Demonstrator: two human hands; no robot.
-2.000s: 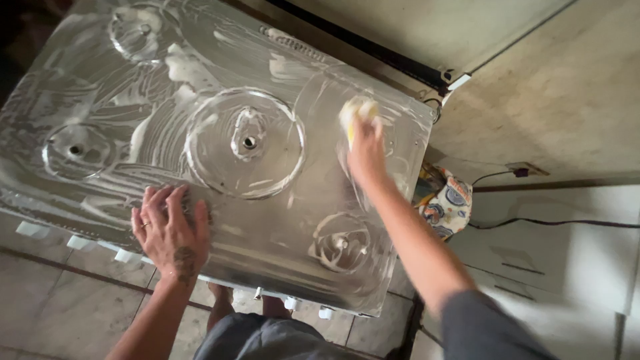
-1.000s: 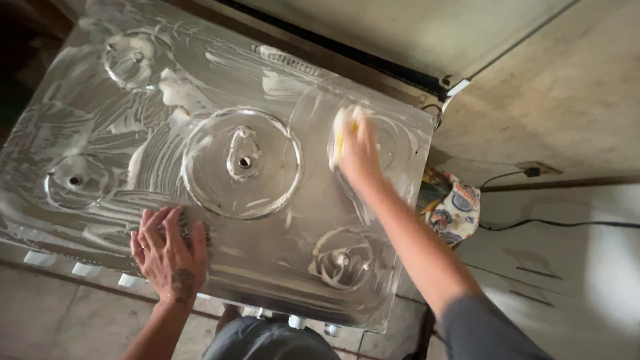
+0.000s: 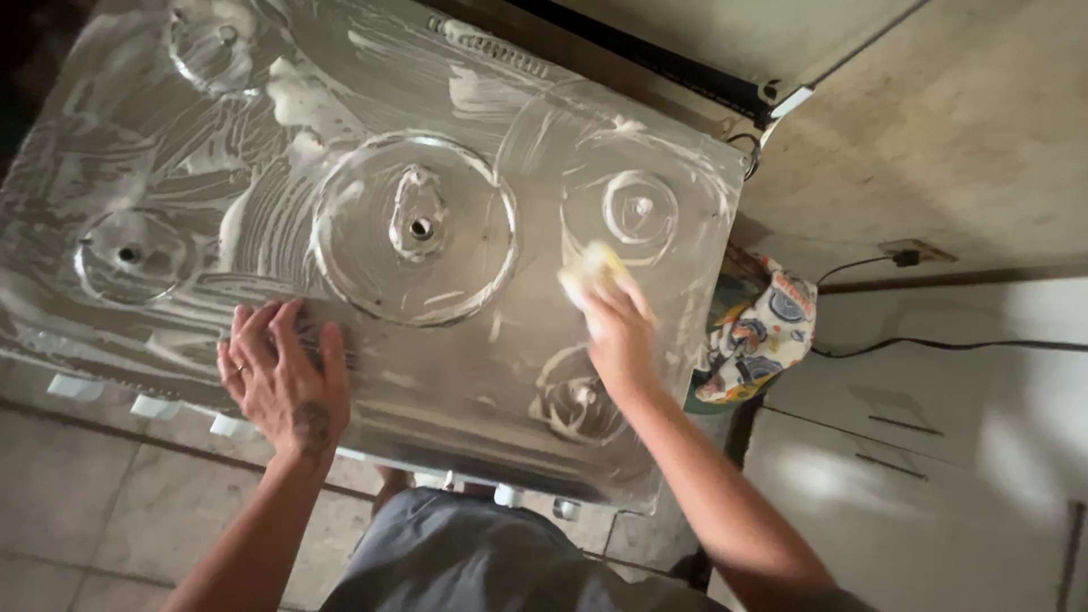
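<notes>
A metal stovetop (image 3: 408, 374) smeared with white foam fills the left and middle of the view, its burner wells bare of grates. My right hand (image 3: 620, 331) is closed on a yellow and white sponge (image 3: 595, 274), pressed to the metal between the two right-hand burner wells; both are blurred. Flat on the front part of the stovetop rests my left hand (image 3: 285, 370), fingers somewhat spread, with a ring on one finger. A large round burner well (image 3: 415, 229) lies between and above the hands. White knobs (image 3: 155, 406) line the front edge.
A patterned cloth (image 3: 761, 331) hangs beside the stove's right side. Behind it, a black cable runs from a wall outlet (image 3: 908, 257). Light cabinets (image 3: 858, 493) stand at the right. Tiled floor (image 3: 68, 476) shows below the front edge, and a wall borders the back.
My right hand and the sponge have moved from the back right burner well toward the front of the stovetop. The left hand stays on the front part.
</notes>
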